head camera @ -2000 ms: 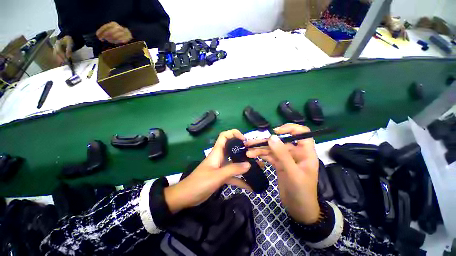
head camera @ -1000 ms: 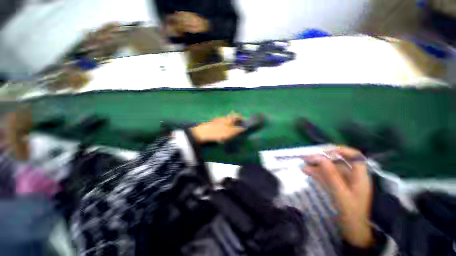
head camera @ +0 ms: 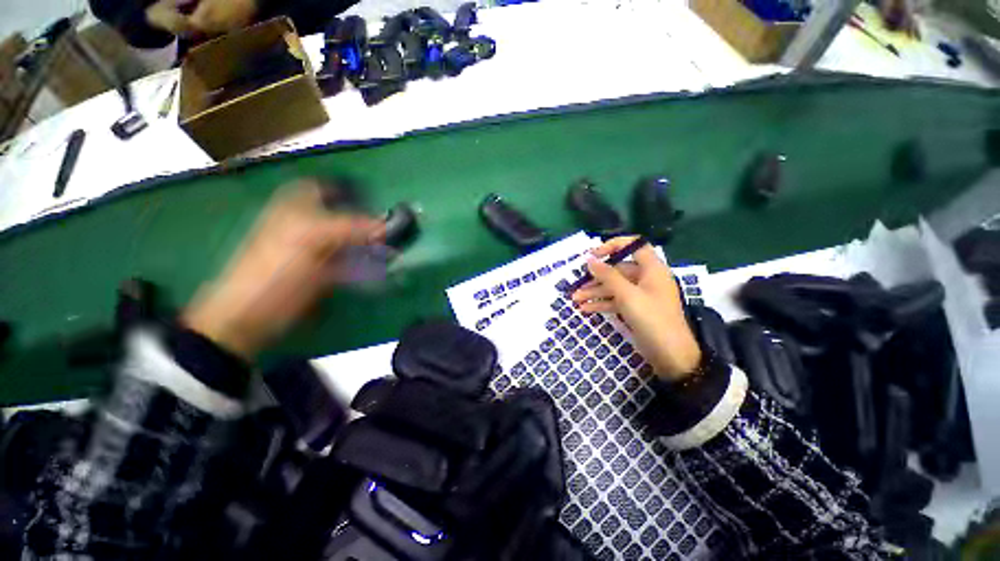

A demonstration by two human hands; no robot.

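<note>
My left hand [head camera: 280, 263] is blurred over the green conveyor belt [head camera: 461, 164]. A black device housing [head camera: 401, 225] is beside its fingertips, and a dark blurred shape lies behind the fingers; whether the hand grips anything cannot be told. My right hand [head camera: 647, 312] holds thin dark tweezers [head camera: 623, 254] with the tip low over the label sheets. One white label sheet [head camera: 526, 274] has a few rows of dark labels. A larger sheet [head camera: 614, 438] below it has a full grid. The tweezer tip is too small to show whether it holds a label.
Black housings are heaped in front of me [head camera: 439, 438] and at the right [head camera: 844, 373], beside a white liner [head camera: 949, 329]. Several housings lie on the belt. Across it are an open cardboard box [head camera: 252, 115], black-and-blue parts [head camera: 406, 49] and a person's hands.
The housing once held in my left hand by the tweezers is no longer between my hands. My left hand has moved out over the belt. My right hand has moved with the tweezers to the label sheets.
</note>
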